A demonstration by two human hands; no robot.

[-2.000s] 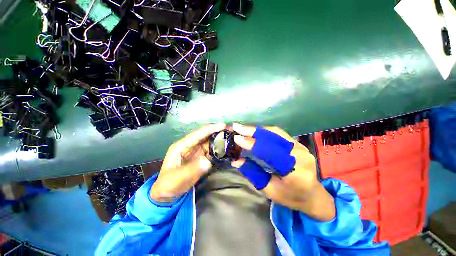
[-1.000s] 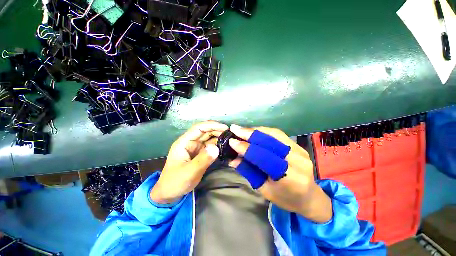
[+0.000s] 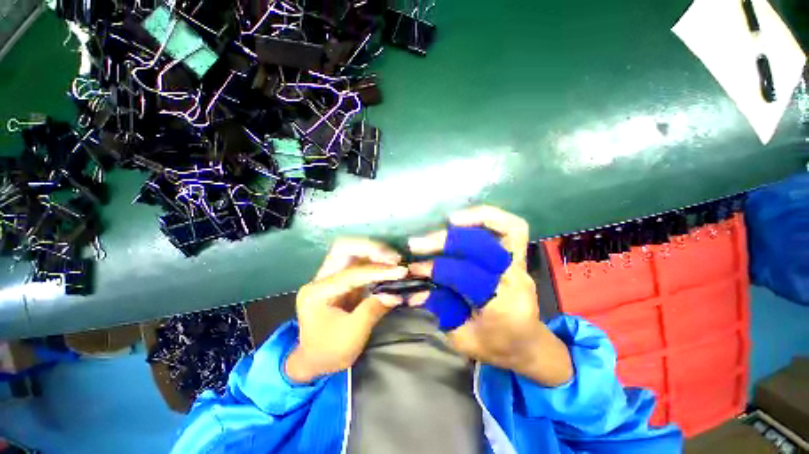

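Note:
A small black assembly is held between both hands above the lap, just below the bench edge. It is turned nearly edge-on and looks like a thin dark strip. My left hand pinches its left end between thumb and fingers. My right hand, with blue finger sleeves, holds its right end. The fingers hide part of it, and I cannot tell whether a clip is on it. A large heap of black binder clips with silver wire handles lies on the bench at the upper left, with some pale green pieces among them.
Green bench with its edge just beyond the hands. Red tray at the right below the edge, dark clipped pieces along its top. Lower container of black pieces at the left. White sheet with two slim black pieces at the upper right.
The black assembly has turned from showing an open rounded face to lying flat, edge-on. Both hands have shifted their grip around it and are slightly lower. The view has moved slightly.

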